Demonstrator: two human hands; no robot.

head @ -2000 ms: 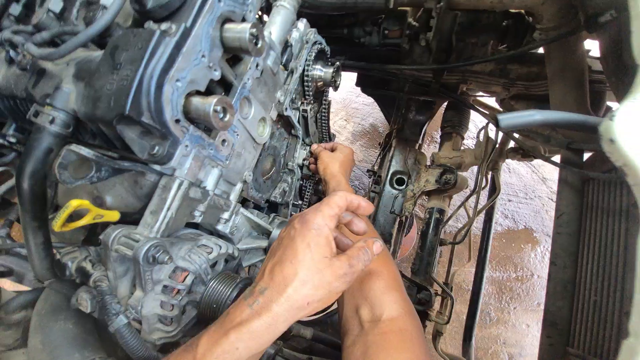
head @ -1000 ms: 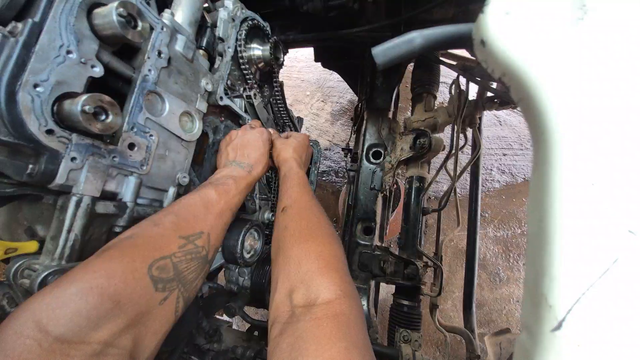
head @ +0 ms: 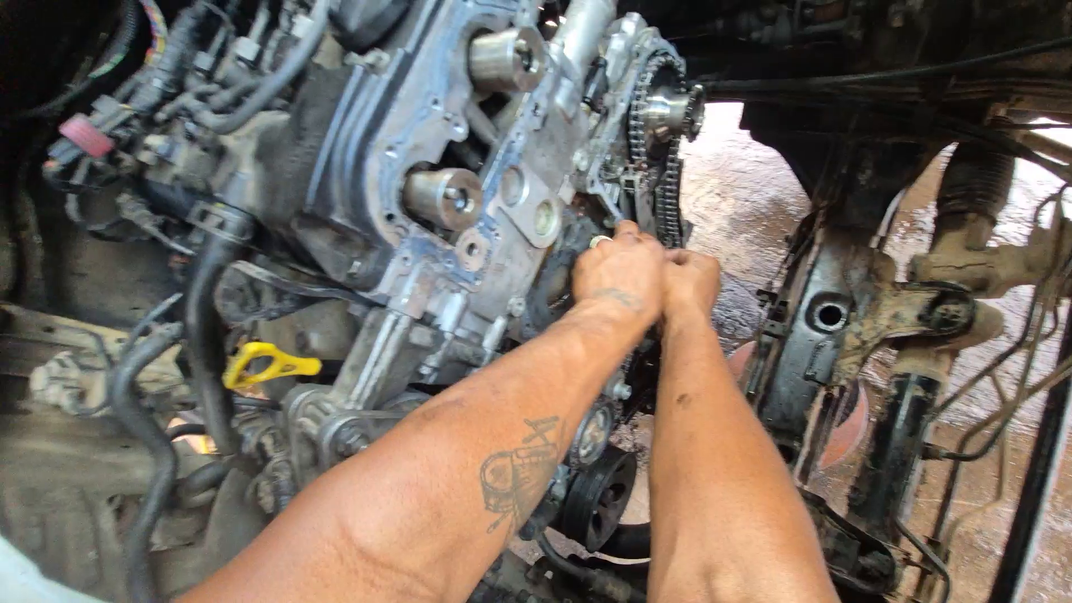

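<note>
Both hands are side by side at the front end of an engine, just below the timing chain (head: 669, 197) and its sprocket (head: 662, 113). My left hand (head: 618, 272), with a ring on a finger, has its fingers bent against the engine front beside the chain. Touching it on the right is my right hand (head: 692, 280), its fingers curled near the chain's lower run. The fingertips are partly hidden, so I cannot tell what either hand holds. Left of the hands is the engine block face (head: 519, 218) with two round metal shaft ends (head: 444, 198).
A yellow dipstick handle (head: 270, 365) and a black hose (head: 209, 327) are at the left. A black pulley (head: 600, 500) sits below the wrists. On the right are a dark metal crossmember (head: 804, 335) and thin pipes (head: 997, 402), with wet ground beyond.
Two seconds ago the left hand was apart, over the right forearm; by one second ago it had joined the right hand at the chain, where both stay. The view has shifted.
</note>
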